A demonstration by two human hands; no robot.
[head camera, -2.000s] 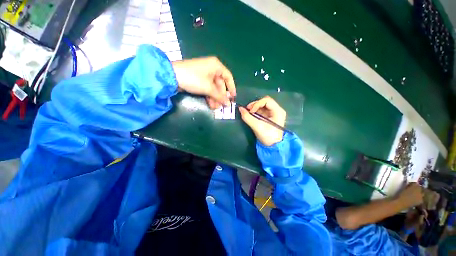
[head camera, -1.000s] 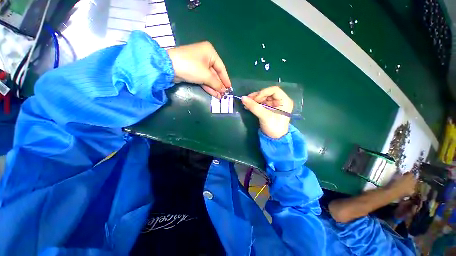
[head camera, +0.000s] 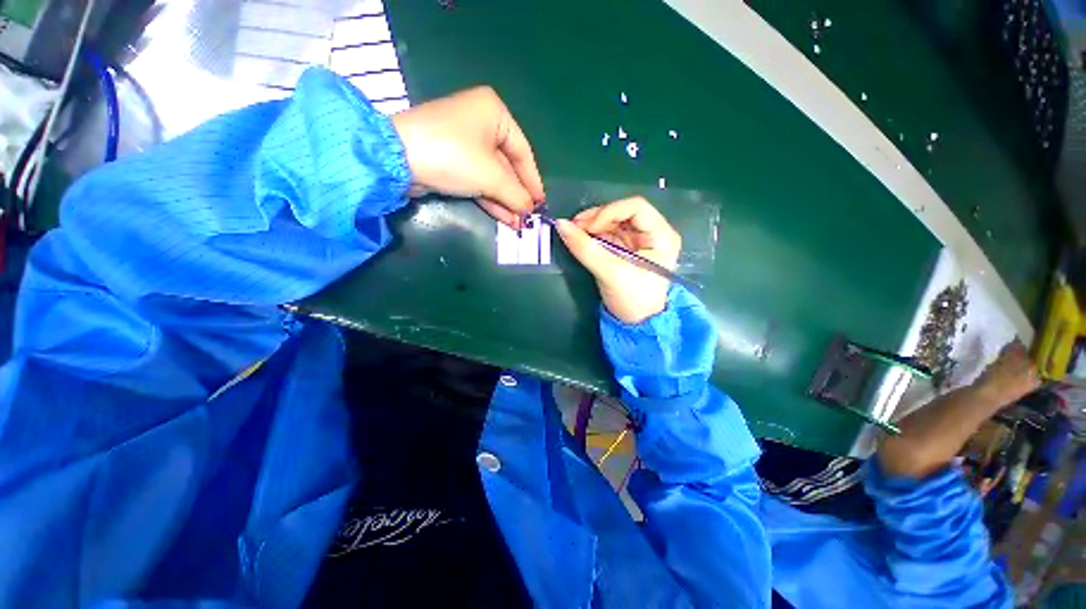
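My left hand (head camera: pixel 476 152) pinches a tiny dark component (head camera: pixel 531 219) between thumb and fingertips, just above the top edge of a small white card with dark lines (head camera: pixel 522 244). My right hand (head camera: pixel 631 256) holds thin dark tweezers (head camera: pixel 631 255) like a pen. Their tip is at the component by my left fingertips; whether it touches is too small to tell. The card lies on the green mat (head camera: pixel 476 309). A faint clear film (head camera: pixel 697 226) lies beside it, partly behind my right hand. Several tiny white bits (head camera: pixel 632 149) lie on the mat beyond.
Shiny white lined sheets (head camera: pixel 286 54) lie at the upper left, near cables (head camera: pixel 111 107). A white strip (head camera: pixel 786 83) crosses the far side, with white specks beyond. At the right are a dark reel-like object (head camera: pixel 843 375), a brownish heap (head camera: pixel 942 333) and another person's arm (head camera: pixel 959 410).
The view has shifted a little. The tweezers' tip has moved in closer to my left fingertips. The other person's arm at the right has moved outward and up.
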